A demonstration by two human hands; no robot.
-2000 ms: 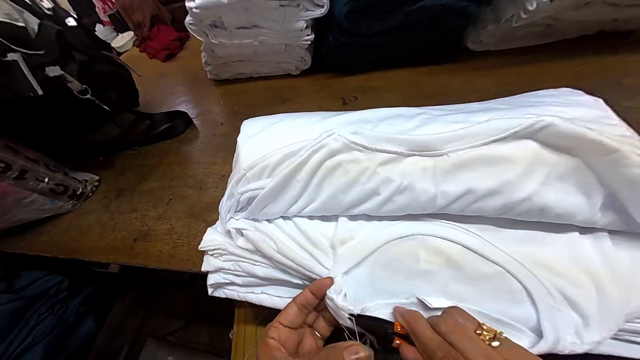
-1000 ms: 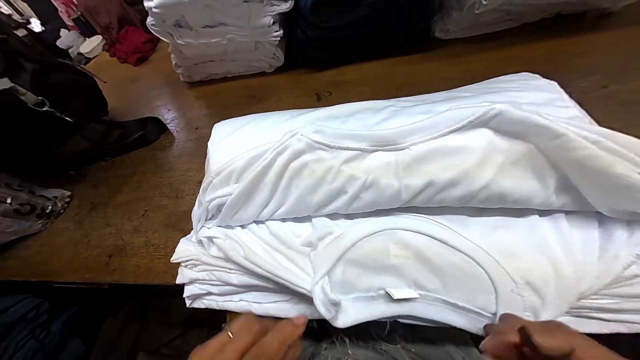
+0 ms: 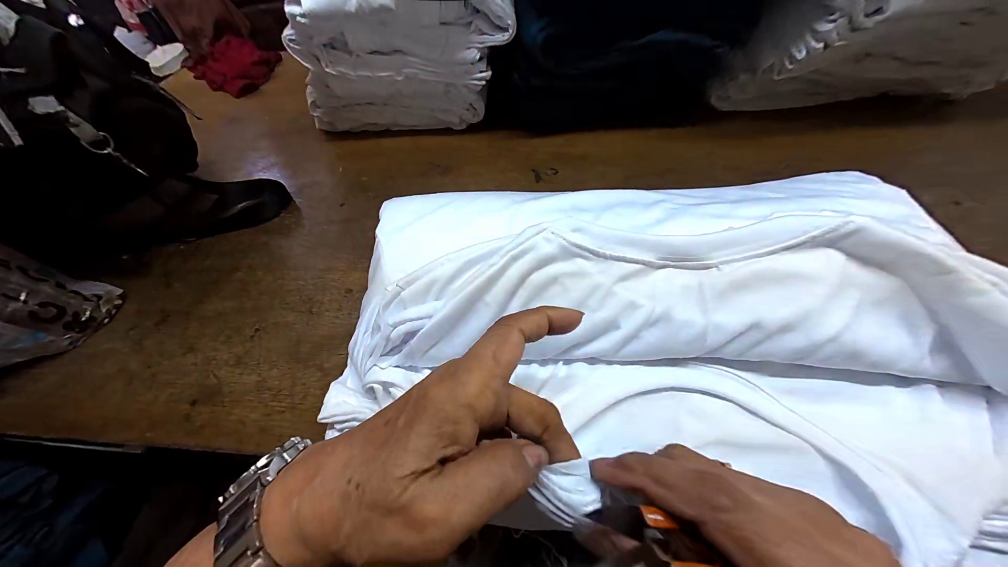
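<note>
White garments [image 3: 669, 299] with ribbed necklines lie stacked and partly folded back on the wooden table. My left hand [image 3: 441, 441], with a metal-band watch [image 3: 256, 504] at the wrist, pinches a gathered bit of white fabric [image 3: 571, 488] at the near edge between thumb and a finger, its index finger stretched over the cloth. Right beside it, my right hand [image 3: 724, 496] is closed around a small dark tool with orange parts [image 3: 657, 517], held against that fabric. The tool is blurred and partly hidden by the fingers, so its kind cannot be told.
Folded white garments [image 3: 398, 71] stand in a pile at the back of the wooden table [image 3: 236, 315], beside a dark folded stack [image 3: 630, 63] and a plastic-wrapped bundle [image 3: 858, 59]. A black bag [image 3: 87, 118], red cloth [image 3: 236, 67] and a printed plastic bag [image 3: 51, 307] lie left.
My left hand has come up over the near edge of the garments and taken hold of the fabric. My right hand has moved left, close beside it.
</note>
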